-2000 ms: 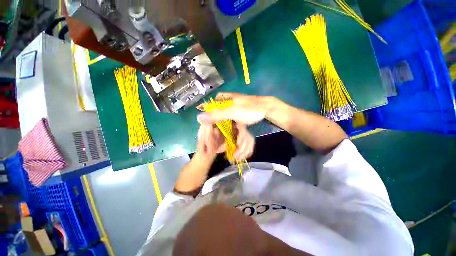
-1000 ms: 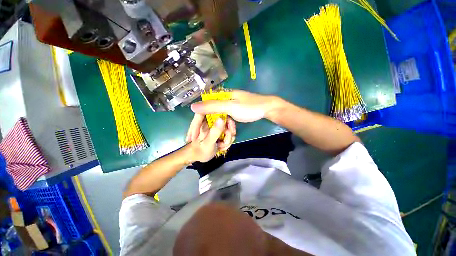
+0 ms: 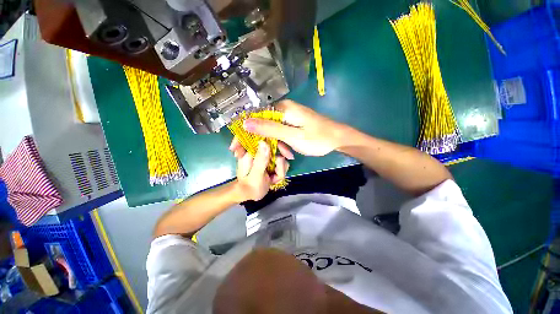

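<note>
A bunch of yellow wires is held between my two bare hands, just below the crimp applicator. My left hand grips the lower part, with wire ends sticking out beneath it. My right hand lies over the top of the bunch, its thumb across the wires. The wires fan out towards the upper left, close to the applicator's front edge. The fingers of my right hand behind the bunch are mostly hidden.
The crimping machine stands above the hands. One yellow wire bundle lies at left, another at right. A few loose wires lie at the upper right. A grey cabinet with a striped cloth is left, a blue bin right.
The wires, more upright and bunched before, now fan out wider to the upper left. My right hand has moved from flat across the top ends to holding them with its thumb on top.
</note>
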